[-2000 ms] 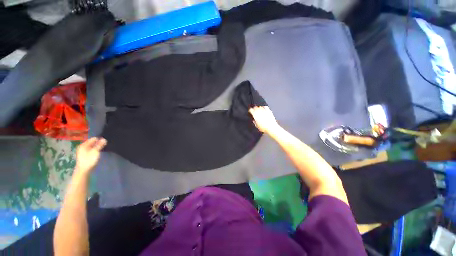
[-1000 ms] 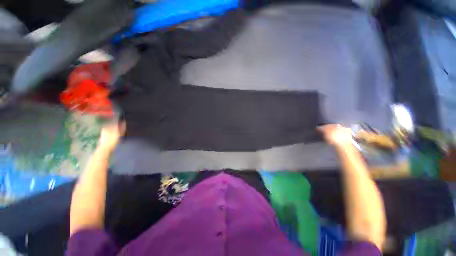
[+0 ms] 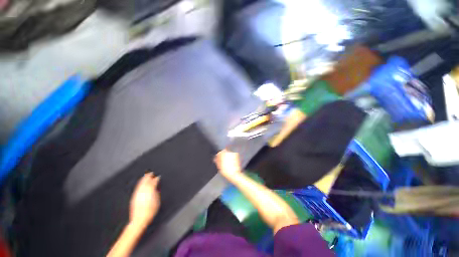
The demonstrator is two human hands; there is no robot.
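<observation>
Black trousers (image 3: 173,165) lie on the grey padded table (image 3: 151,108), one leg stretched flat toward the iron, the rest bunched dark at the lower left. My right hand (image 3: 229,163) is closed at the near corner of the leg's end, pinching the cloth there. My left hand (image 3: 145,201) is over the middle of the leg; blur hides whether its fingers hold cloth. The silver steam iron (image 3: 251,123) with its tan handle rests at the table's right end, just beyond my right hand.
A blue bar (image 3: 43,123) runs along the table's far left edge. A black garment pile (image 3: 312,143) lies right of the table, over a blue crate (image 3: 370,163). Tan cardboard (image 3: 289,128) sits beside the iron. A brown box (image 3: 355,69) and blue plastic (image 3: 400,90) are farther right.
The view has swung right. My left hand has left the trousers' left end and is now over the leg. My right hand stays at the leg's end. The leg went from bent to straight earlier.
</observation>
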